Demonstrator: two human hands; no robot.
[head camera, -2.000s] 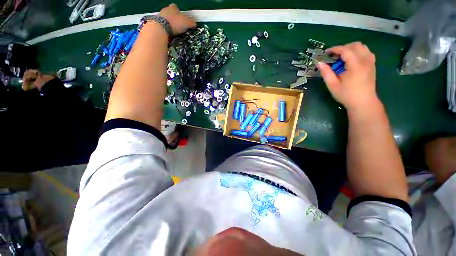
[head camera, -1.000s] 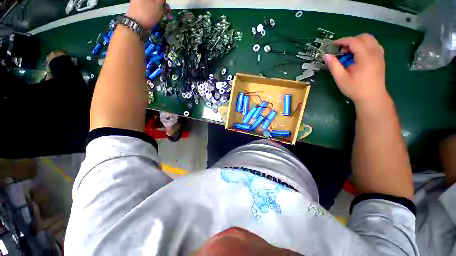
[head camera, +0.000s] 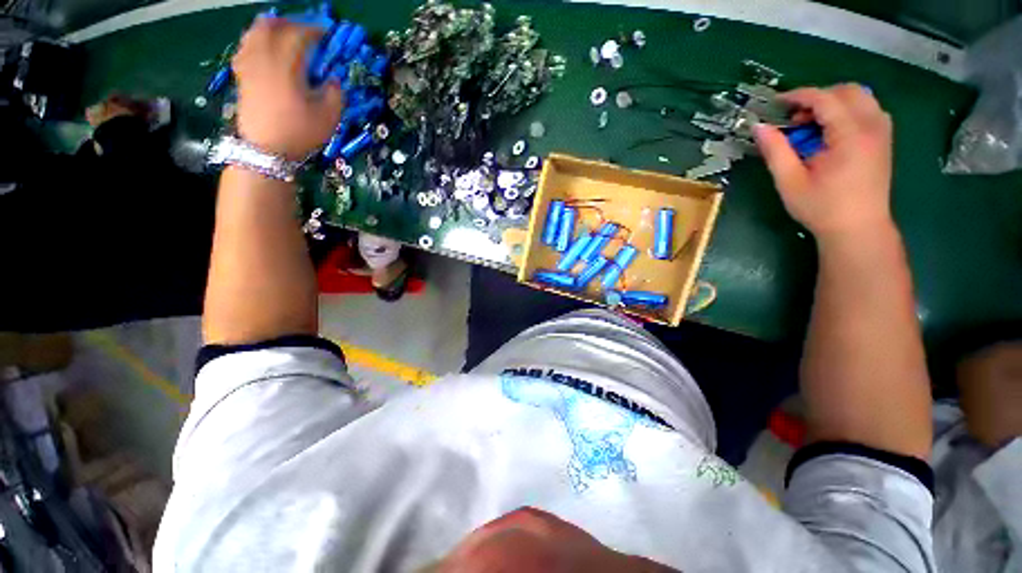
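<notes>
My left hand (head camera: 282, 87) is over the left part of a pile of blue battery cells (head camera: 356, 101); its fingertips are blurred and I cannot tell whether it grips one. My right hand (head camera: 835, 151) holds a blue cell (head camera: 804, 139) at the right, beside a pile of grey-silver boards (head camera: 734, 118) with dark wires. A shallow cardboard tray (head camera: 706, 241) at the near bench edge holds several blue cells (head camera: 665, 233) with thin red and dark wires. A tangled heap of wired boards (head camera: 448, 67) lies centre-left.
White and silver rings and discs (head camera: 482, 190) lie left of the tray. A clear plastic bag (head camera: 992, 129) is at the far right. A pale strip (head camera: 784, 22) runs along the back. Another person's hand (head camera: 118, 109) shows at the left.
My left hand has moved from beyond the wired heap leftward and nearer, onto the blue cell pile. My right hand stays by the grey boards with the blue cell. The view has shifted slightly.
</notes>
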